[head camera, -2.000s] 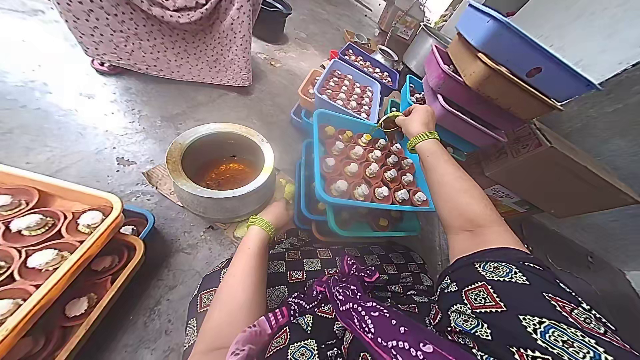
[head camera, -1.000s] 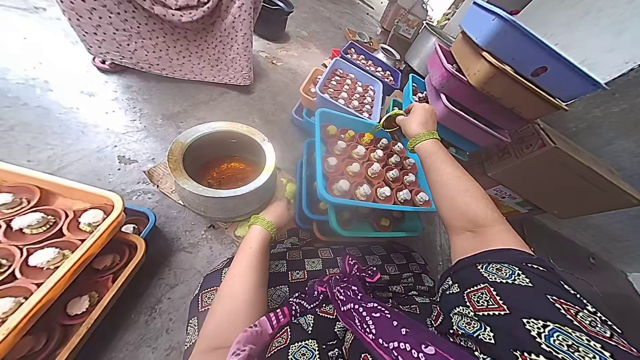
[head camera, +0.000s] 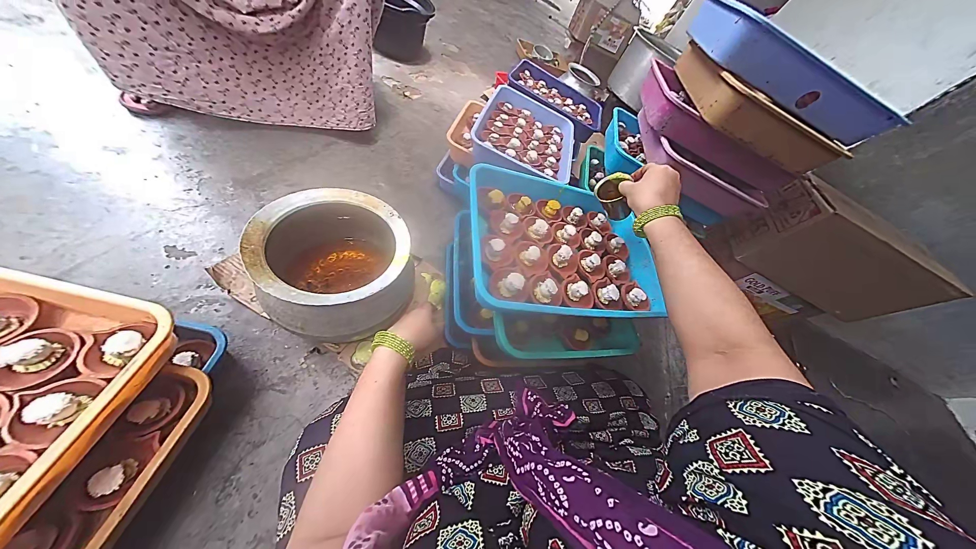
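Note:
My right hand (head camera: 656, 187) grips a small metal cup (head camera: 612, 197) by its rim, over the far right corner of a blue plastic tray (head camera: 482, 229). Rows of small clay cups (head camera: 563, 258) fill that tray; most hold a white lump, a few at the far left hold yellow. The tray rests on a stack of other trays. My left hand (head camera: 422, 326) is beside the right wall of a wide metal pot (head camera: 328, 305), near a yellow-green cloth (head camera: 435, 291); whether it holds the cloth is unclear. Orange-brown liquid (head camera: 343, 265) lies in the pot.
Orange trays (head camera: 164, 324) of clay cups stand at the left. More filled trays (head camera: 564, 126) are behind the blue one. Stacked plastic tubs (head camera: 793, 61) and a cardboard box (head camera: 846, 252) stand at the right. A person in a pink spotted garment (head camera: 305, 69) and a black bucket (head camera: 404, 30) are beyond.

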